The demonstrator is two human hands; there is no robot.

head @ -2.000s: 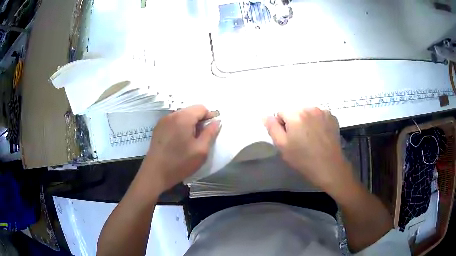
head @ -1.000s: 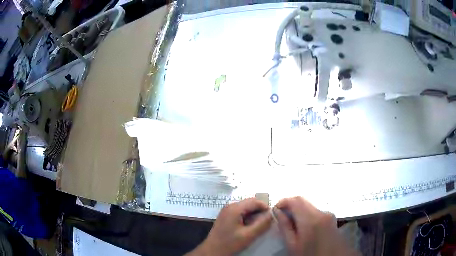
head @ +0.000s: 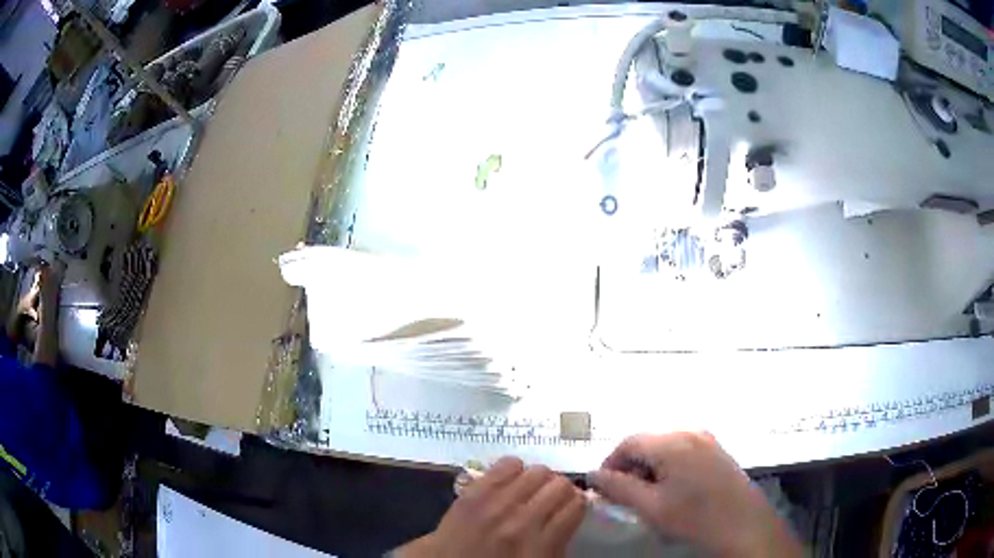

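Note:
My left hand (head: 507, 512) is low in the centre, just below the table's front edge, with its fingers closed on a white fabric piece. My right hand (head: 687, 490) is beside it, thumb and fingers pinching the same fabric piece (head: 619, 534). Most of the piece is hidden by the hands or cut off by the lower edge. A fanned stack of white fabric pieces (head: 382, 316) lies on the white table, left of centre, its left end over the cardboard's taped edge.
A brown cardboard sheet (head: 234, 234) lies left. A sewing machine (head: 807, 131) stands upper right. A small brown square (head: 574, 425) is on the ruler scale. Orange-handled scissors (head: 156, 205) and a person's blue sleeve (head: 49, 436) are far left. A basket (head: 896, 512) is lower right.
Since two seconds ago the view has shifted to show more of the table and machine. Over the last second my left hand has turned and moved slightly left and down.

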